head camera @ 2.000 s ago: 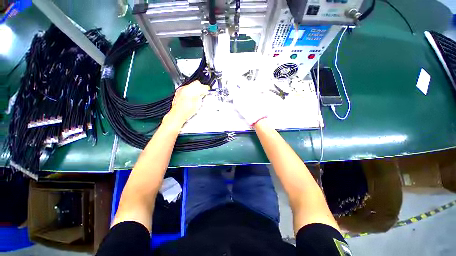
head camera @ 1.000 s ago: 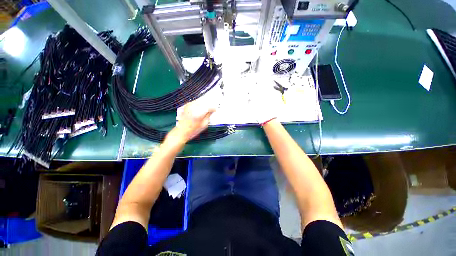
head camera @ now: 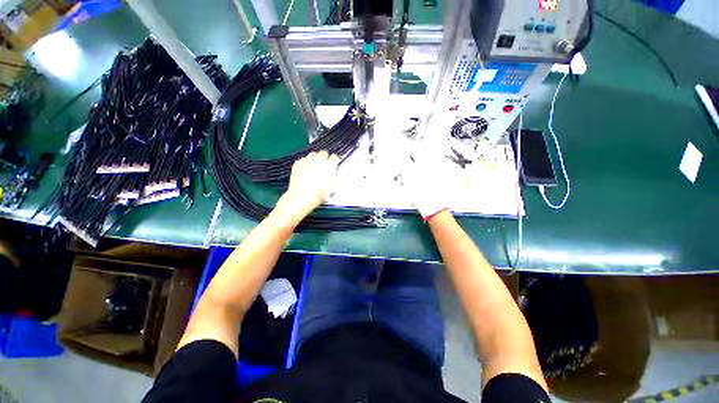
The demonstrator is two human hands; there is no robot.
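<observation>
A curved black cable bundle (head camera: 272, 168) lies left of the machine, tied near its top. Its upper ends reach the machine head (head camera: 368, 59). My left hand (head camera: 313, 175), looking bare, is at these ends, fingers bent; whether it grips a cable is unclear. My right hand (head camera: 426, 187), in a white glove with a red cuff edge, is over the white base plate (head camera: 481, 201); glare hides its fingers. A small dark V-shaped tool (head camera: 460, 158) lies right of it. No connector can be made out.
A loose black cable pile (head camera: 134, 130) with white bands lies at left. The machine control box (head camera: 493, 102) stands behind the plate. A phone (head camera: 536, 157) with a white cord lies right. Cardboard boxes (head camera: 110, 315) and a blue bin (head camera: 296, 315) are below the bench edge.
The view has shifted, so the scene sits further right. My left hand has moved from the plate's front edge up to the cable ends. My right hand remains over the plate, nearer than two seconds ago.
</observation>
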